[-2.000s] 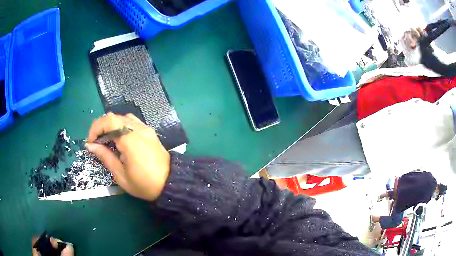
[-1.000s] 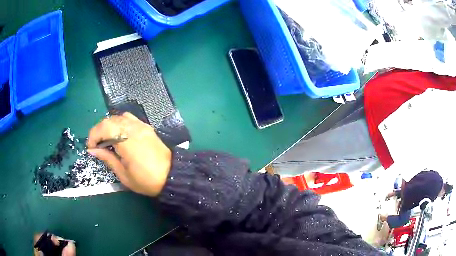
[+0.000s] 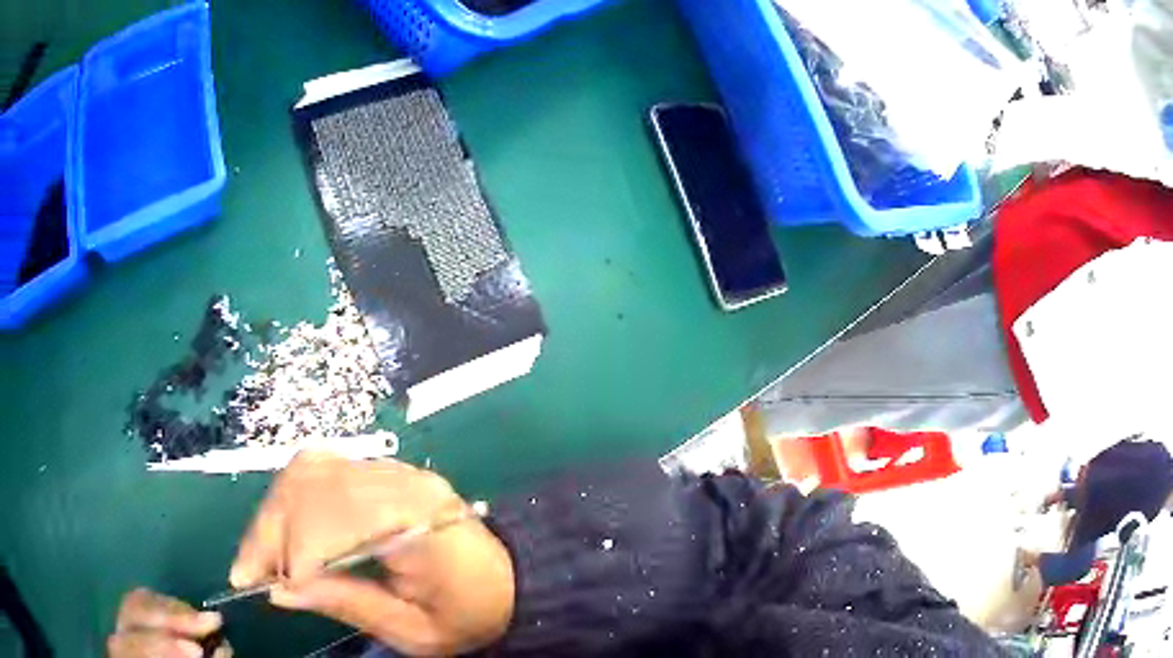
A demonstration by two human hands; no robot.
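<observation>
My right hand [image 3: 373, 553] holds slim silver tweezers [image 3: 347, 557], their tip pointing left, close to my left hand. My left hand [image 3: 165, 626] is at the lower left edge, partly cut off, its fingers pinching a small dark workpiece [image 3: 212, 639] that is mostly hidden. A black sheet [image 3: 392, 283] with rows of tiny grey pieces [image 3: 412, 180] and white ends lies above my right hand. A heap of white bits [image 3: 322, 386] and black bits [image 3: 187, 399] lies left of it. A white plastic strip [image 3: 257, 454] runs along the heap's lower edge.
Small blue bins [image 3: 152, 135] stand at upper left. Large blue baskets stand at the top [image 3: 444, 41] and upper right [image 3: 798, 154], the right one holding clear bags. A smartphone [image 3: 720, 206] lies beside it. Beyond the green bench are red containers [image 3: 875, 460] and a person [image 3: 1117, 495].
My right hand has moved from the heap down to my left hand, with the tweezers still in it. The white strip's holed end and the sheet's lower end are uncovered. The camera view has shifted.
</observation>
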